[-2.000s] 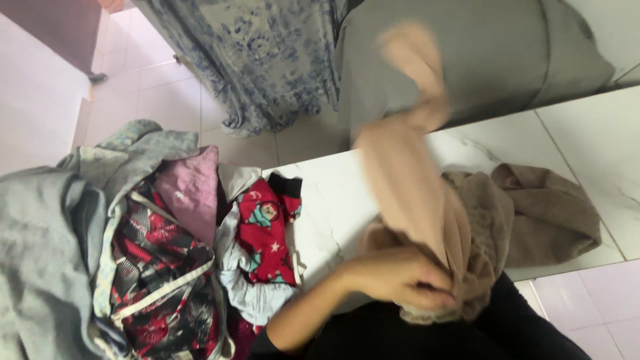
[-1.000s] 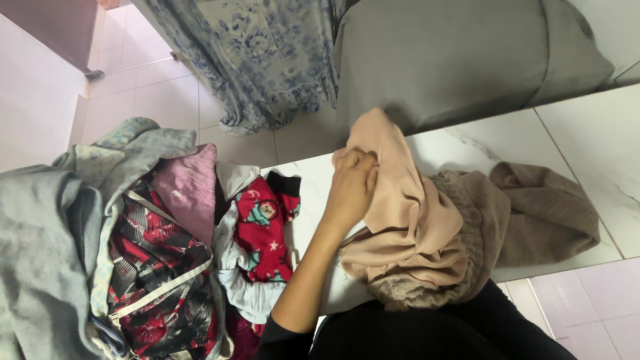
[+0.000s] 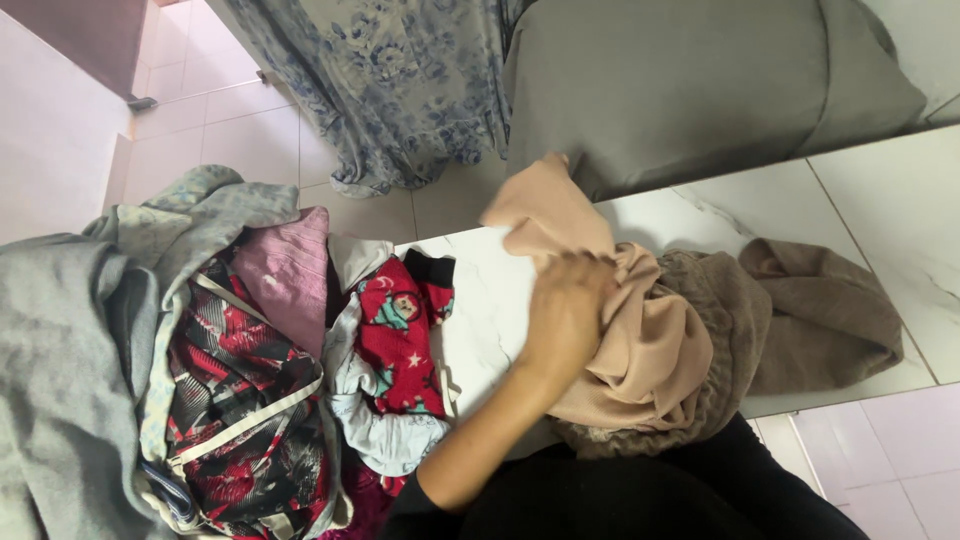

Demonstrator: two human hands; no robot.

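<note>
A peach-beige cloth garment [image 3: 652, 345] lies bunched near my body, one end lifted toward the grey cover. My left hand [image 3: 570, 307], slightly blurred, grips it at the middle with curled fingers. Under and beside it is a brown garment with a gathered waistband [image 3: 720, 322], one part [image 3: 832, 330] stretching right across the white marbled tile surface [image 3: 480, 285]. My right hand is not visible; whether the cloth hides it cannot be told.
Heaped at left are a grey cloth [image 3: 52, 360], a red-black patterned garment [image 3: 247, 390], a pink cloth [image 3: 289, 274] and a red printed garment [image 3: 397, 345]. Behind the tile surface are a blue floral cloth [image 3: 397, 67] and a grey-covered object [image 3: 675, 82].
The beige cloth was swung up in a blur, then lay lower in folds under my left hand. Since then my left hand has moved right and nearer my body, and one end of the cloth has risen.
</note>
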